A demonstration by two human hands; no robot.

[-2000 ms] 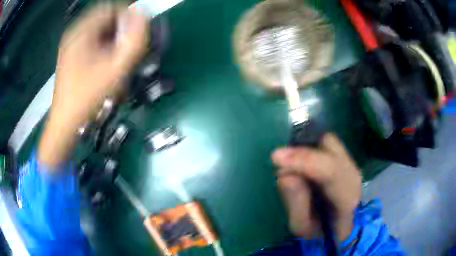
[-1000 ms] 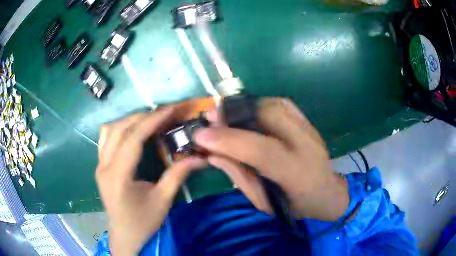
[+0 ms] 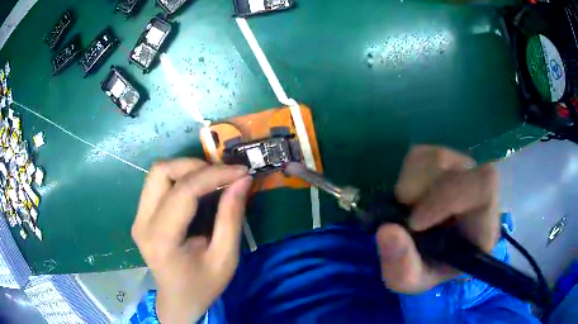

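Observation:
A black device housing with a silver-white patch [image 3: 258, 156] sits in the black holders of the orange fixture [image 3: 252, 124]. My right hand [image 3: 437, 218] holds the soldering iron [image 3: 466, 262] by its black handle. Its barrel points left, with the tip at the housing's lower right edge. My left hand [image 3: 193, 231] has thumb and forefinger pinched at the housing's lower left. The thin pale solder wire [image 3: 79, 136] runs from the left to this hand. The fingers hide what exactly they pinch.
Several black housings [image 3: 122, 92] lie beyond the fixture at upper left, and one more [image 3: 263, 5] at the top edge. Small white and yellow components [image 3: 19, 171] are piled at the left edge. White tape strips [image 3: 265, 58] cross the fixture. A black round fan [image 3: 545, 66] stands at the right edge.
My right hand has moved from the housing to the right, and the iron now points at the housing. My left hand is lower, its fingertips at the housing's edge. The fixture is more visible.

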